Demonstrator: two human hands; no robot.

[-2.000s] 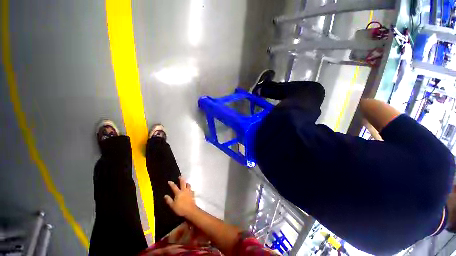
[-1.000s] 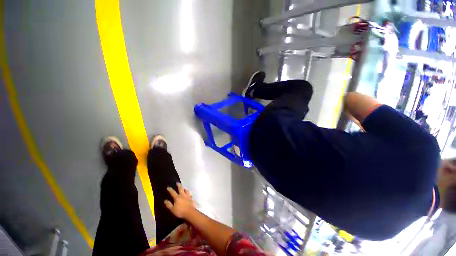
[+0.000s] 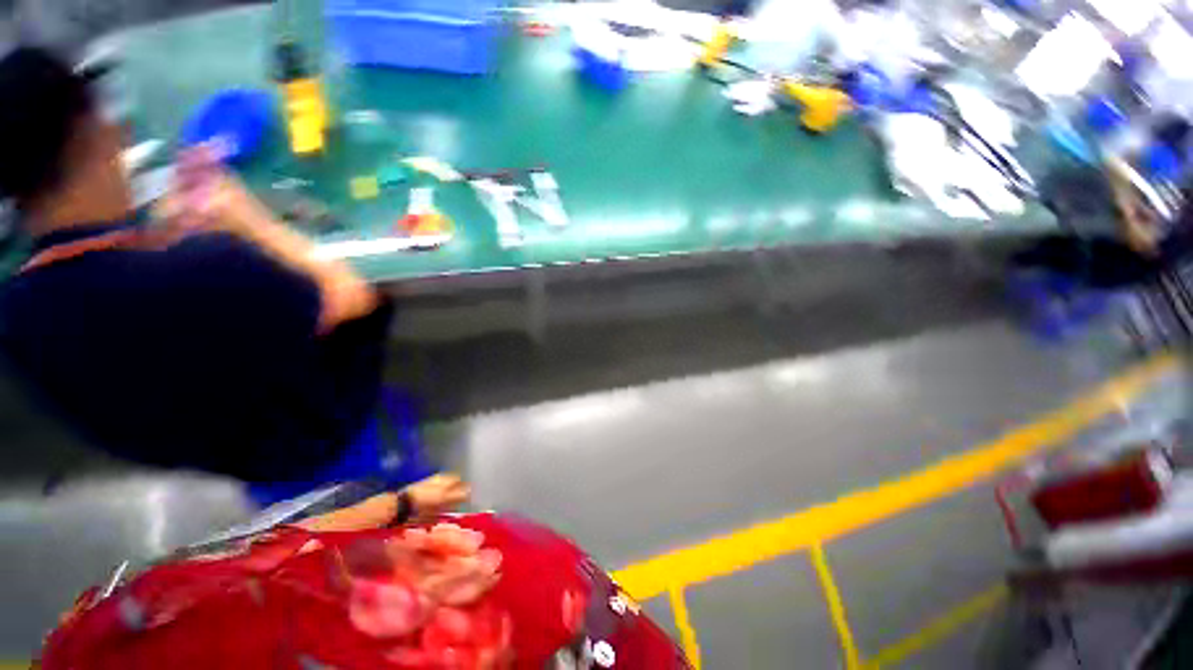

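My left hand (image 3: 438,495) is at the lower left, small and blurred, with a dark band at the wrist. It is above my red floral clothing (image 3: 445,589). Its fingers are too blurred to tell whether it is open or closed; no object shows in it. My right hand is out of the picture. A bench with a green mat (image 3: 680,170) lies in front. A yellow and black tool, possibly a heat gun (image 3: 304,111), stands on it. Pale strips (image 3: 517,207) and white sheets (image 3: 942,164) lie further right.
A seated person in dark clothing (image 3: 183,353) is at the left on a blue stool (image 3: 406,439). A blue bin (image 3: 412,35) is at the bench's back. Yellow lines (image 3: 785,530) cross the grey floor. A red and white object (image 3: 1106,491) is at the right.
The view has swung up from the floor and my legs to the bench. The seated person is now at the left. My right hand has left the picture; my left hand has appeared.
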